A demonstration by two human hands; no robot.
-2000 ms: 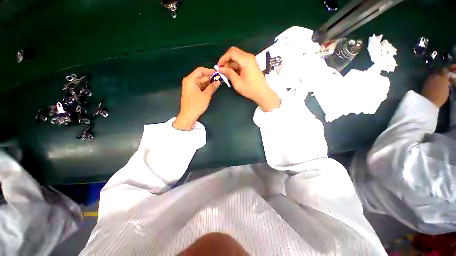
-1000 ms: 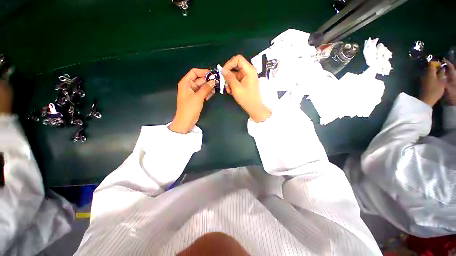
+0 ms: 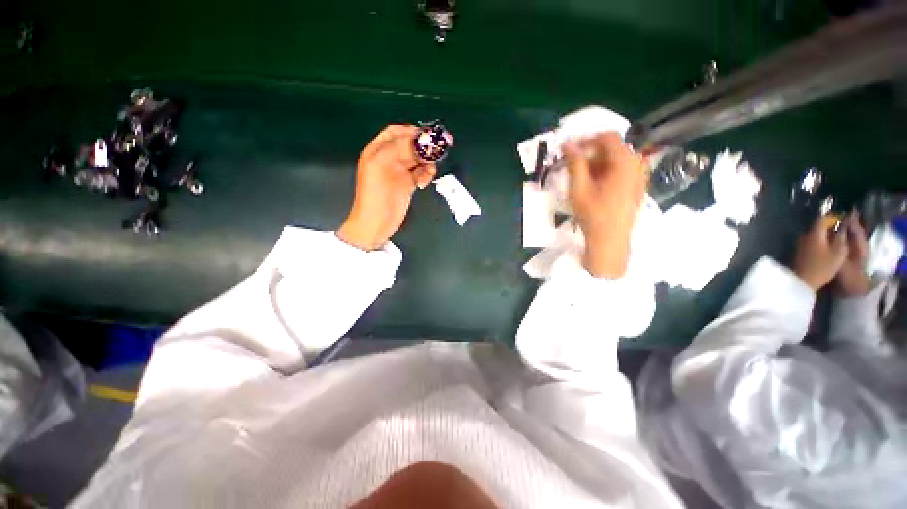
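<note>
My left hand [image 3: 385, 184] holds a shiny round metal piece [image 3: 432, 143] in its fingertips, its dark glittering face showing. A small white wipe [image 3: 457, 199] lies on the green surface just right of that hand. My right hand [image 3: 607, 199] is over the spread white wipes [image 3: 688, 241], fingers bent down and blurred; whether it grips anything cannot be told. A dark item [image 3: 542, 159] shows on the wipes beside its fingertips.
A pile of metal pieces [image 3: 134, 164] lies at left. A single piece [image 3: 439, 16] is on the belt [image 3: 269, 40]. A slanting metal post [image 3: 766, 75], clear bottle [image 3: 676, 169] and crumpled wipe [image 3: 736, 187] are at right. Another person's hands [image 3: 823, 251] work at far right.
My right hand has left the metal piece and moved right onto the wipes. The small wipe now lies on the surface. My left hand keeps the piece. The view has shifted.
</note>
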